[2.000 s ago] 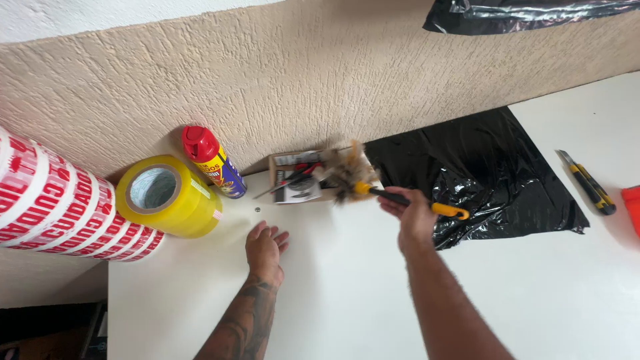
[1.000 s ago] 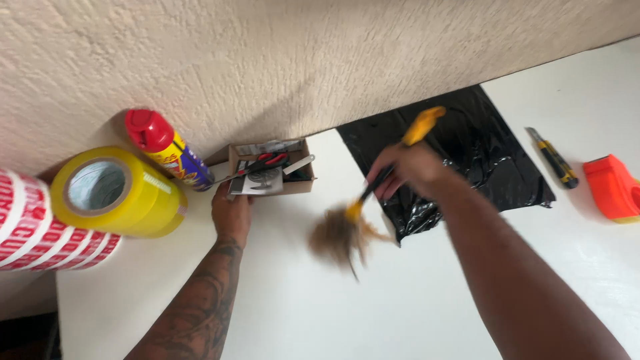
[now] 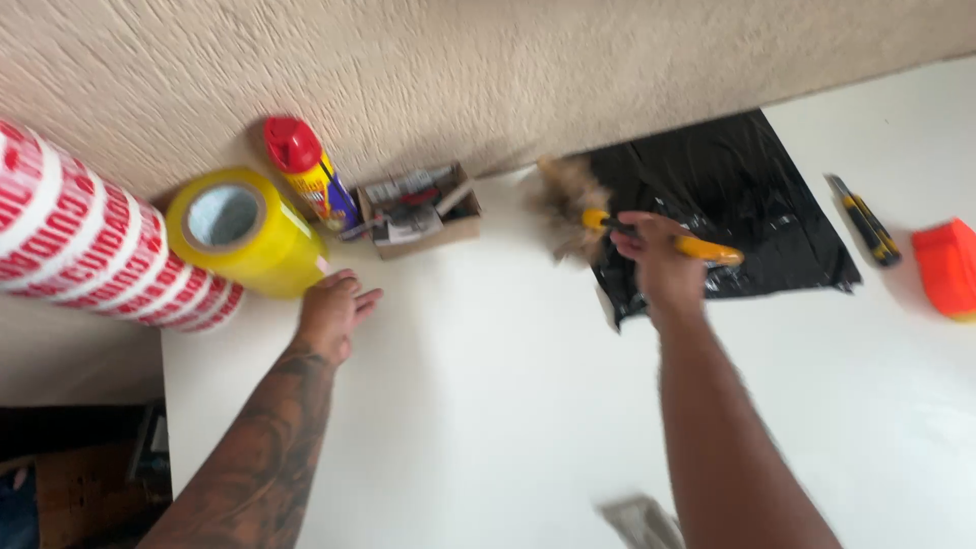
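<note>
My right hand [image 3: 659, 252] grips the black and yellow handle of a feather duster [image 3: 572, 206]. Its brown feathers are blurred and lie over the white table by the left edge of a black plastic bag [image 3: 717, 191]. Empty and with its fingers apart, my left hand [image 3: 333, 313] is at the near side of the yellow tape rolls [image 3: 297, 263]. A small cardboard box [image 3: 435, 245] holding small tools and papers stands against the wall, beside a red-capped spray can [image 3: 324, 187].
Stacked rolls of red-and-white printed tape [image 3: 99, 229] are at the far left. A utility knife [image 3: 865, 221] and an orange object [image 3: 945, 267], perhaps a tape dispenser, lie right of the bag. A grey, blurred item [image 3: 642, 522] is at the bottom. The textured wall [image 3: 488, 84] bounds the table.
My left hand has let go of the cardboard box, which now stands nearer the wall beside the can. My right hand has swung the duster up from the open table to the bag's left edge.
</note>
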